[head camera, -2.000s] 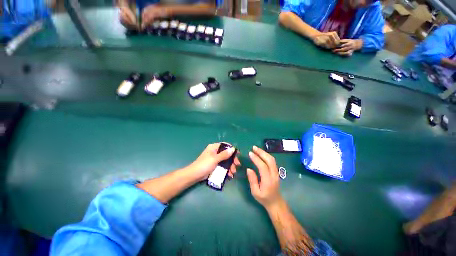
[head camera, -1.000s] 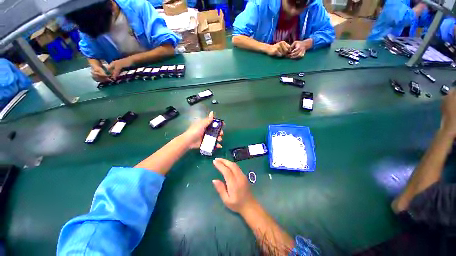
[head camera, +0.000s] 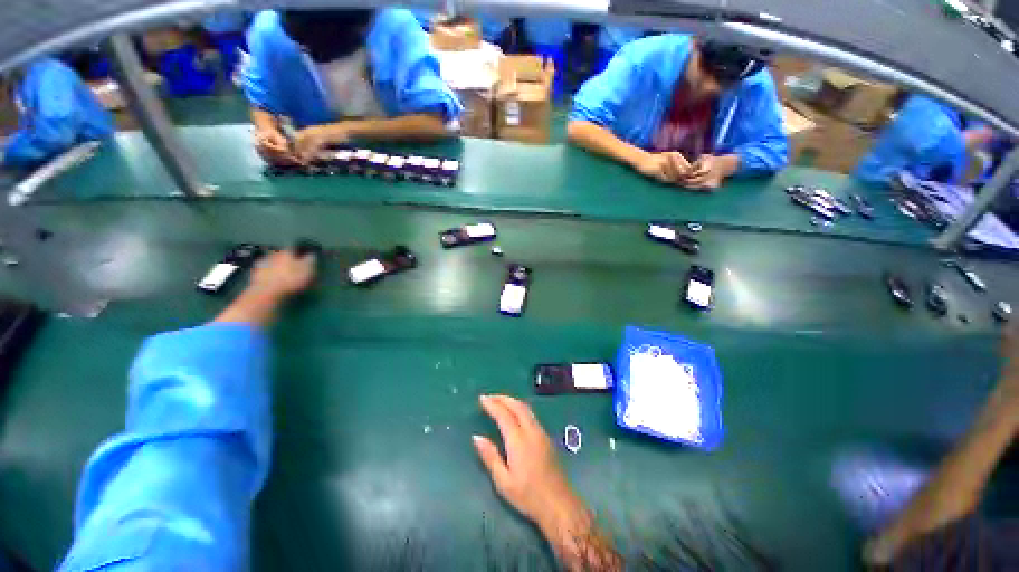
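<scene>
My left hand (head camera: 283, 275) is stretched over the belt on top of a black phone handset (head camera: 308, 248). Only the handset's dark end shows past my fingers; whether they grip it is unclear. My right hand (head camera: 523, 460) is over the bench, fingers apart and holding nothing. Another handset with a white rectangle (head camera: 573, 378) lies flat against the left side of a blue parts bin (head camera: 715, 391). Small white parts (head camera: 662, 393) are heaped in the bin. An oval ring part (head camera: 572, 437) lies on the bench, right of my right hand.
Handsets lie spaced along the green belt (head camera: 603, 268), one at the middle (head camera: 514, 291). Several people in blue smocks sit opposite, one behind a handset row (head camera: 391, 167). A grey metal frame (head camera: 151, 112) stands at left and spans the top. Another person's forearm (head camera: 961, 469) is at right.
The handset from my left hand now lies on the belt at the middle. My left hand has moved left over another handset. My right hand stays over the bench, empty. The view has shifted.
</scene>
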